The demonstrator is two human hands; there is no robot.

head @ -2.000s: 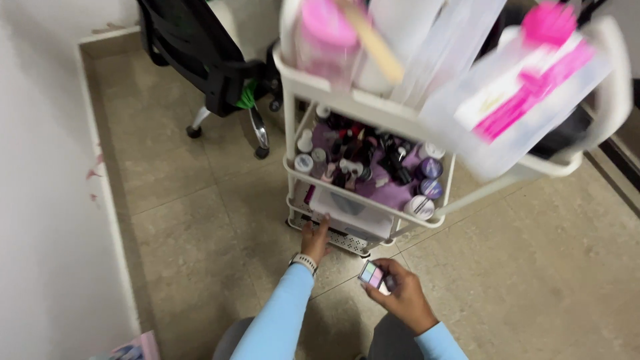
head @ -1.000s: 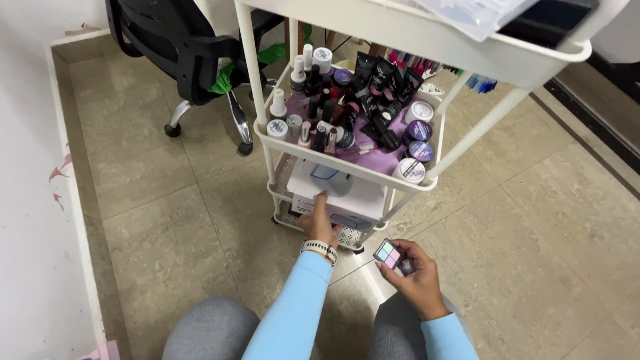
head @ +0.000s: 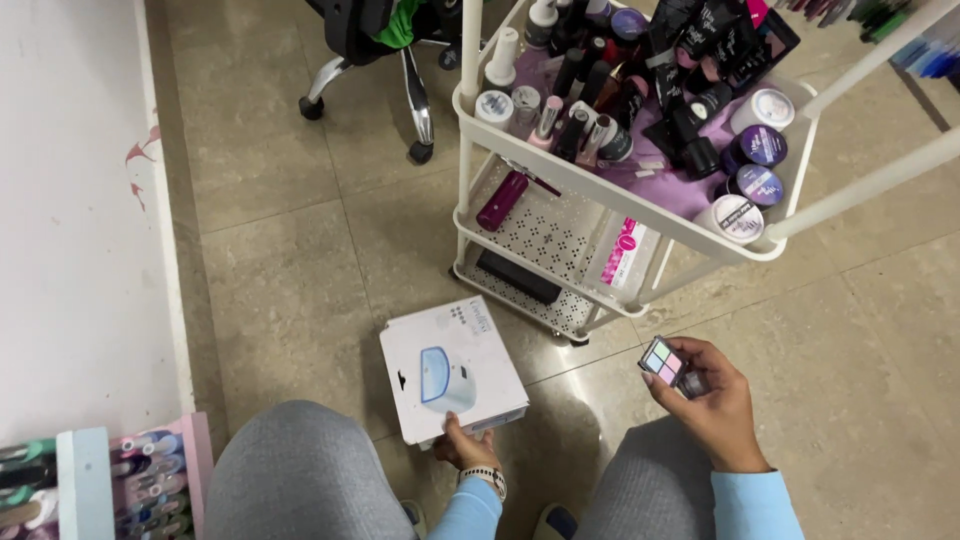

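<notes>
My left hand [head: 466,448] grips the near edge of a white cardboard box [head: 491,360] with a picture of a lamp-like device on it, held over the floor left of the cart. In my right hand [head: 716,405] is a small four-pan palette [head: 664,360] in pastel colours, with a small clear container [head: 694,384] behind it. The white rolling cart [head: 555,176] stands beyond both hands. On its lower shelf lie a magenta cylinder [head: 502,201] and a clear package with a pink label [head: 621,251]. A black item [head: 519,276] lies on the bottom shelf.
The upper visible tier holds several nail polish bottles [head: 574,135], black tubes [head: 667,82] and round jars [head: 757,146]. A wheeled chair [head: 352,37] stands at the upper left, beside a white wall [head: 82,225]. A rack of pens [head: 150,480] sits at the lower left.
The white box has come out of the cart's lower shelf and moved left with my left hand. My right hand still holds the palette. The view has shifted downward.
</notes>
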